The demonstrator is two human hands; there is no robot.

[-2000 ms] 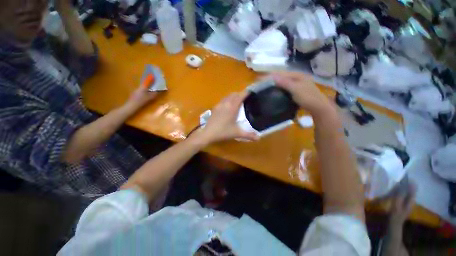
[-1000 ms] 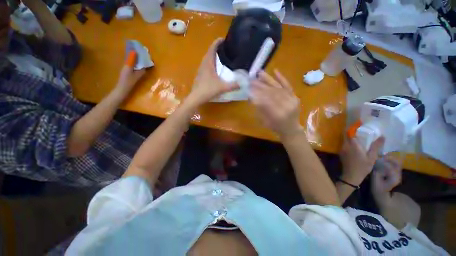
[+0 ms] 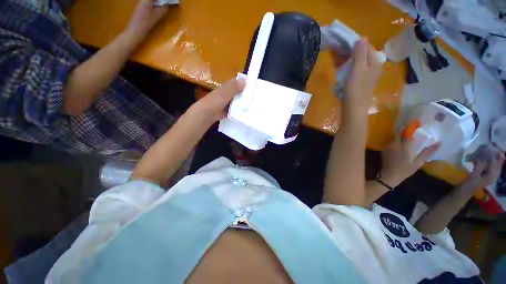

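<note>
A white security camera (image 3: 272,108) with a glossy black rounded head (image 3: 288,50) is held over the bench's front edge, head pointing away from me. A white antenna (image 3: 259,55) lies along its left side. My left hand (image 3: 222,100) grips the white body from the left; some fingers are hidden behind it. My right hand (image 3: 362,69) is raised to the right of the camera, apart from it, and holds a pale, limp cleaning cloth (image 3: 341,36).
The orange bench (image 3: 211,33) runs across the top. A clear solvent bottle (image 3: 410,41) and black brushes or connectors (image 3: 435,58) are at the right. A right-hand neighbour holds another white camera (image 3: 441,125) and something orange. A plaid-sleeved arm (image 3: 94,83) reaches in at the left.
The camera has come nearer to me and turned, showing its white body and antenna. My right hand has moved away from it, up and right, with the cloth now plainly visible.
</note>
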